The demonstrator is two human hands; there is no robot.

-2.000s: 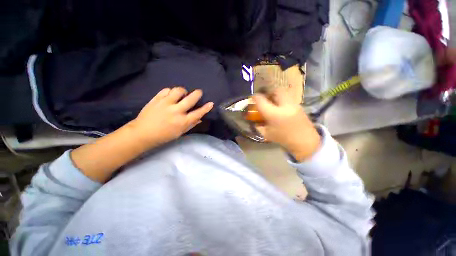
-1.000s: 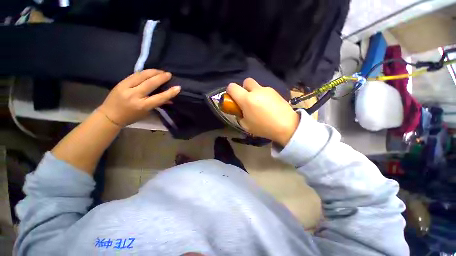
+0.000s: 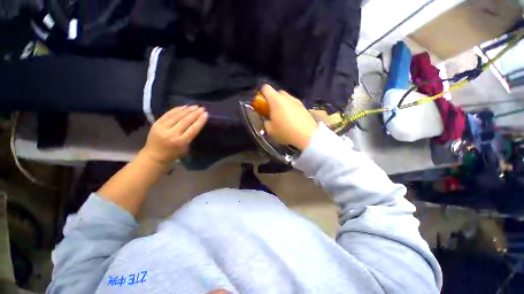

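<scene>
A dark garment (image 3: 201, 80) lies along the front of the table, with a white trim (image 3: 151, 77) across it. My left hand (image 3: 175, 135) lies on the garment's front part, fingers pointing right and together. My right hand (image 3: 284, 118) grips the orange-brown handle of an iron (image 3: 253, 125) to the right of my left hand. The iron's pointed metal body is on or just over the dark cloth near the table's front edge; contact cannot be told. The part of the handle under my right hand is hidden.
A yellow cord (image 3: 425, 100) with a thin black cable runs right from the iron. A white rounded container (image 3: 415, 118), a blue object (image 3: 398, 66) and dark red cloth (image 3: 428, 74) are at the right. A large dark garment pile (image 3: 276, 34) lies behind the work.
Since one second ago, the iron and my right hand have moved slightly up and left in the picture. My left hand has moved right and down. The view has also shifted.
</scene>
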